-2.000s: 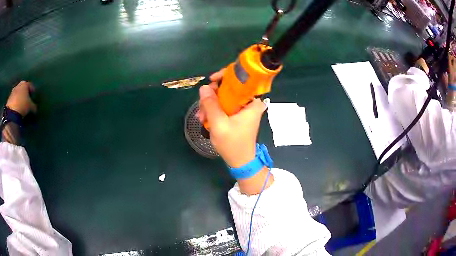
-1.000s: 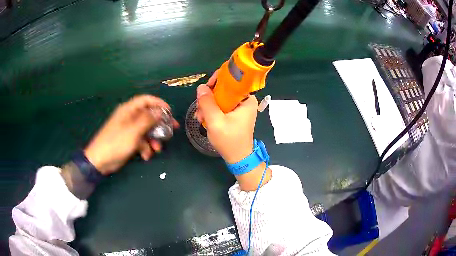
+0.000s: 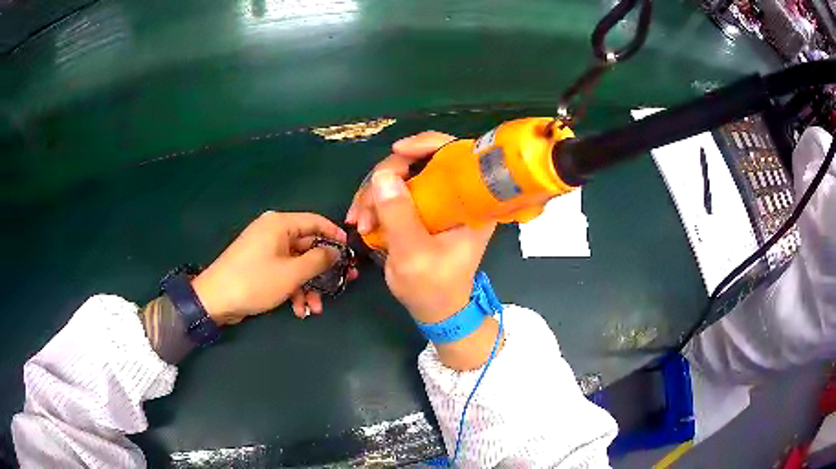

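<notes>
My right hand (image 3: 426, 247), with a blue wrist strap, is closed around the orange electric screwdriver (image 3: 477, 179). The screwdriver is tilted, with its black cord end to the upper right and its tip to the lower left. My left hand (image 3: 275, 266), with a dark wristband, holds a small dark electronic unit (image 3: 330, 266) between its fingers. The screwdriver's dark tip meets the edge of the unit; the exact contact point is hidden. The round perforated tray is mostly hidden behind my right hand.
A white paper square (image 3: 557, 229) lies right of my right hand. Further right are a record sheet (image 3: 692, 197) with a dark pen (image 3: 705, 180), a component tray (image 3: 763, 174) and another person's white sleeve (image 3: 770, 302). A blue bin (image 3: 676, 403) is below the bench edge. A cord hangs at right.
My left hand has come in from the far left with the unit and moved to the screwdriver tip. The screwdriver has tilted from steep to nearly sideways.
</notes>
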